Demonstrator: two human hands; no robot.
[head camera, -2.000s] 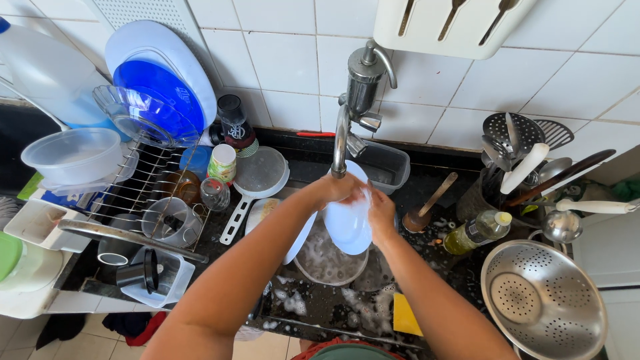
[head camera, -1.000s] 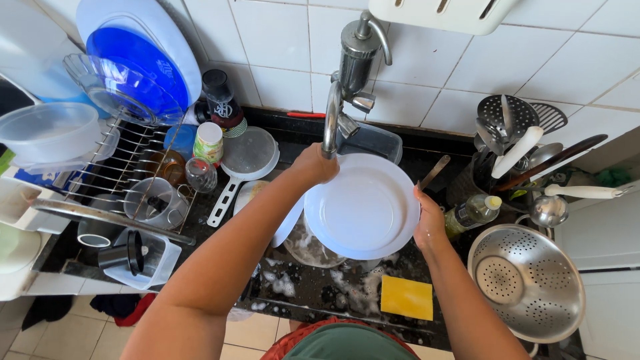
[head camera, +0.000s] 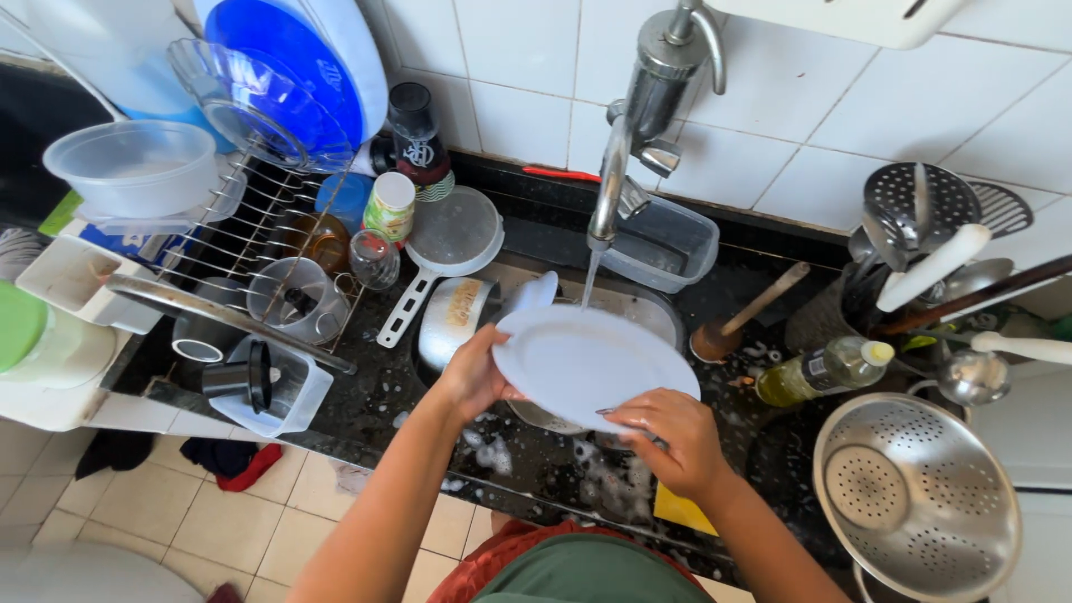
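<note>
A white plate (head camera: 595, 360) is held tilted above the sink, with its underside up as far as its raised ring shows. My left hand (head camera: 473, 377) grips its left rim. At the lower right edge, my right hand (head camera: 674, 435) holds it, the fingers resting on the surface. Water runs from the metal faucet (head camera: 611, 184) just behind the plate's far rim. Left of the plate, a metal pot (head camera: 452, 322) and another white dish (head camera: 532, 293) lie in the sink. A yellow sponge cloth (head camera: 682, 508) is on the counter's front edge, partly behind my right forearm.
At left, a wire dish rack (head camera: 226, 243) holds a blue plate (head camera: 289, 67), glass dishes and cups. A plastic container (head camera: 662, 243) stands behind the sink. On the right are a wooden-handled plunger-like tool (head camera: 754, 314), an oil-like bottle (head camera: 825, 368), a steel colander (head camera: 917, 494) and utensils.
The plate, its inner side showing a second ago, is now turned over and tilted. My right hand has moved from its right rim to its lower edge. My left hand has come down from the faucet.
</note>
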